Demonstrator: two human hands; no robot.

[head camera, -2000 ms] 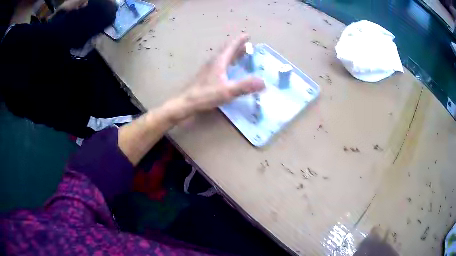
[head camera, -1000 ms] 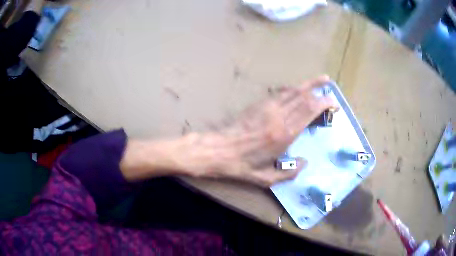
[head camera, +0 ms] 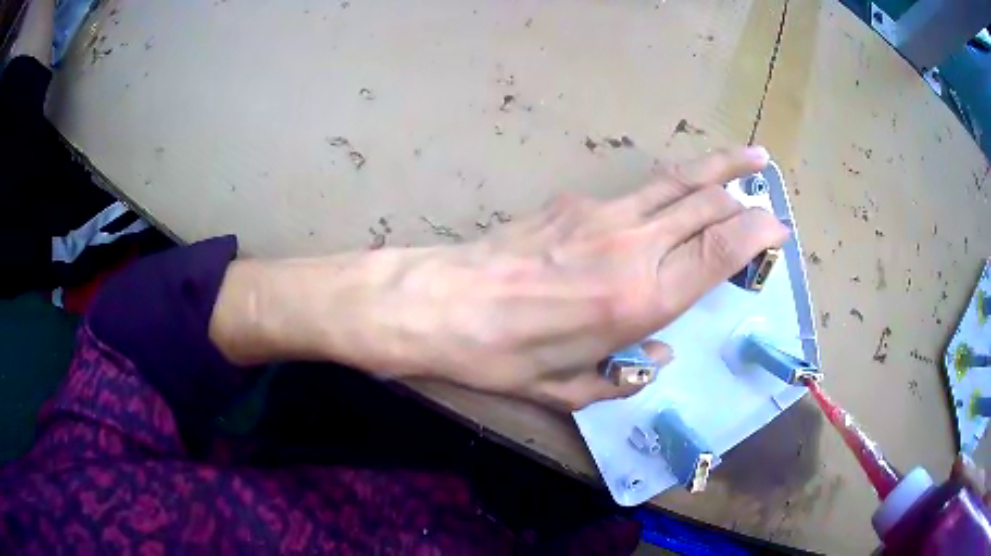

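Observation:
A square white plastic plate point(head camera: 706, 358) with raised rim lies on the bench before me, its four blue-grey posts pointing up. My left hand point(head camera: 565, 288) rests over its left part, fingers on the far edge and around a post, thumb by another post; it holds the plate. A squeeze bottle point(head camera: 943, 527) with pink-red liquid and a whitish cap is at the lower right. Its red nozzle tip touches or nearly touches the end of the right-hand post. My right hand point(head camera: 970, 472) is cut off by the right edge; only a small part shows at the bottle.
Another plate point(head camera: 970, 358) with yellow-green rings around its posts lies at the right edge. Dark debris is scattered over the tan bench point(head camera: 272, 130). A dark stain lies right of the plate. Another person's dark sleeve point(head camera: 27, 92) shows at the upper left. A blue rim shows below the bench edge.
The plate has moved toward the lower right of the view under my left hand. The bottle has come in from the lower right and its nozzle has reached a post. The white cloth has left view.

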